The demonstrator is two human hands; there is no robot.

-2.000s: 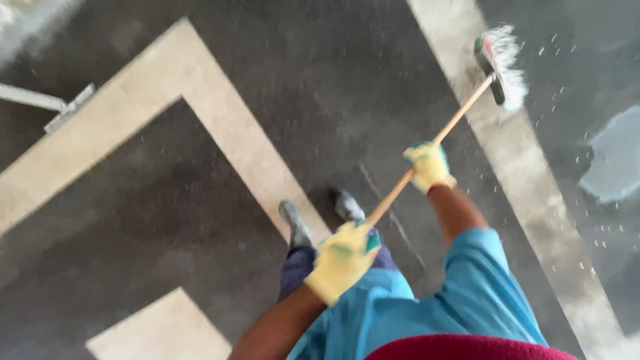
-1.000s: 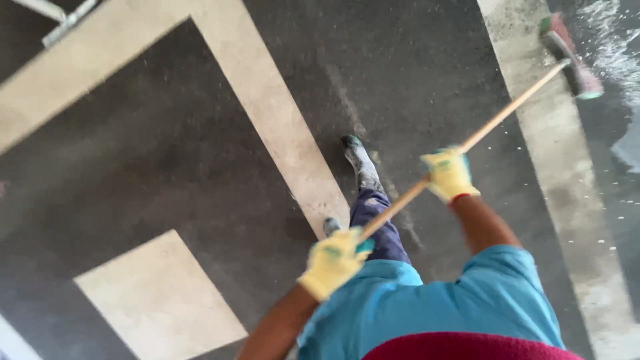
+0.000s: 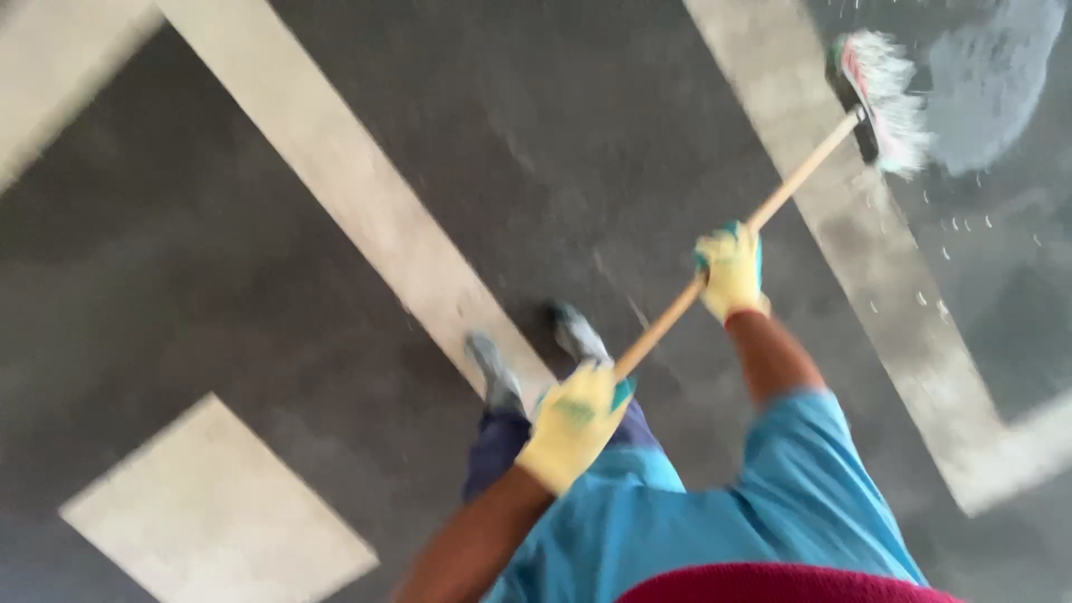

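Note:
My left hand (image 3: 575, 423), in a cream knitted glove with green-blue palm coating, grips the top end of a wooden broom handle (image 3: 662, 325) near my waist. Farther along the same handle my right hand (image 3: 732, 270), gloved alike, is closed around it. The handle runs up and right to a broom head (image 3: 883, 105) with a dark block and pale bristles, blurred by motion. The head lies across the outer edge of a light floor band (image 3: 846, 243), beside a wet, greyish puddle (image 3: 988, 84).
Dark floor (image 3: 536, 151) spreads around me, crossed by another light band (image 3: 360, 184) at the left. A light square inlay (image 3: 222, 507) lies at the lower left. Water drops or bits of foam dot the floor at the right. My boots (image 3: 494, 368) stand at the left band.
The broom head's bristles now face right with white strands spread, where a second ago the head lay tilted farther right. A boot that was stepped forward is now nearer the other one. Both hands keep their hold.

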